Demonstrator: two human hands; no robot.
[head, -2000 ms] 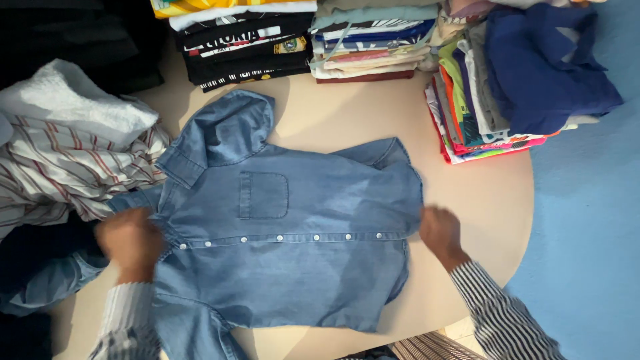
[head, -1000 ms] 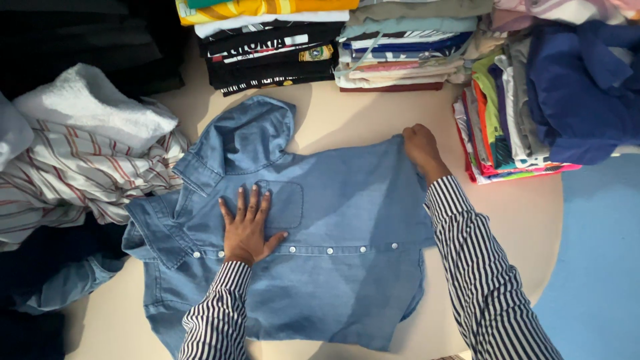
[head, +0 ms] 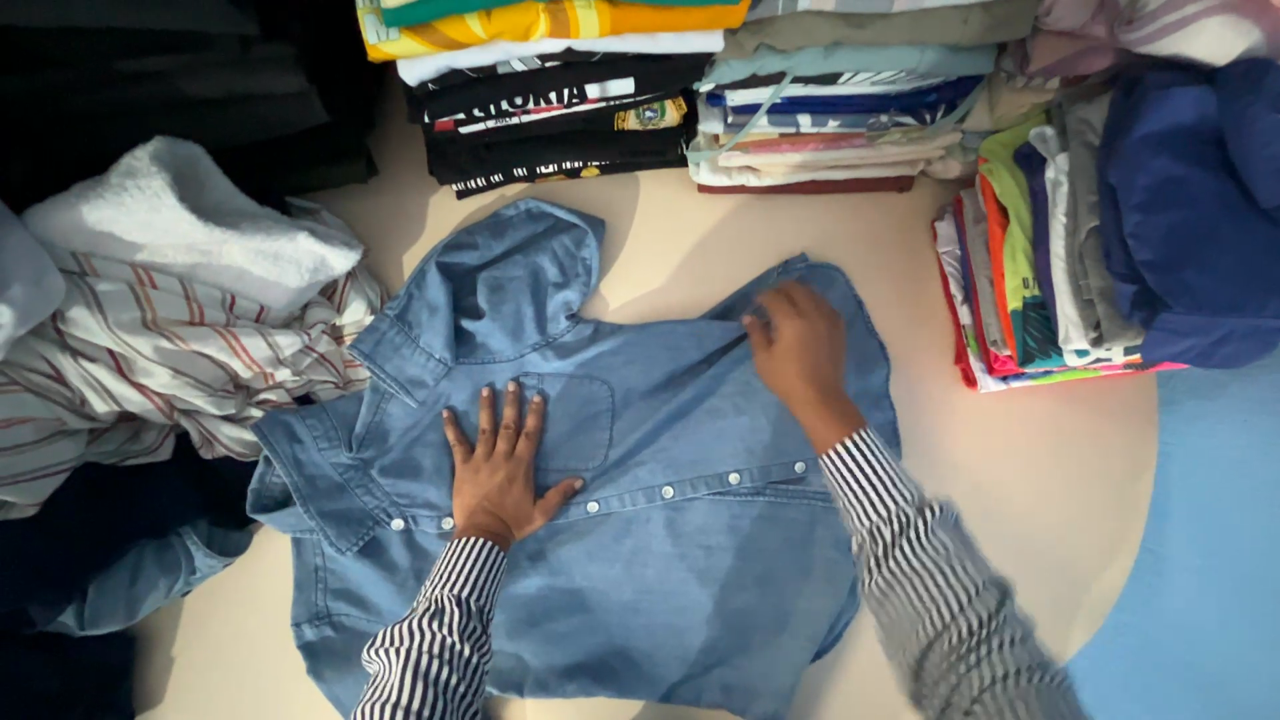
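Observation:
A blue denim button-up shirt [head: 650, 590] lies spread front up, its collar to the left and its buttoned placket running across. My left hand [head: 495, 465] rests flat on the chest, fingers apart, beside the chest pocket [head: 575, 420]. Near the hem at the upper right, my right hand [head: 800, 345] has bent fingers at the shirt's side edge, where the cloth is pulled into creases. Whether those fingers pinch the cloth is hard to see. One sleeve [head: 520, 280] is bent up above the collar.
Folded clothes are stacked at the back, a black pile [head: 560, 130] and a mixed pile [head: 830, 110]. A colourful stack [head: 1020, 270] with a navy garment [head: 1190, 220] stands at the right. Striped cloth [head: 200, 350] and dark clothes [head: 110, 530] are heaped at the left of the table [head: 1040, 530].
Two seconds ago my left hand was near the collar; it now lies on the chest. Since one second ago, my right hand has moved from the hem corner inward, and creases have formed there.

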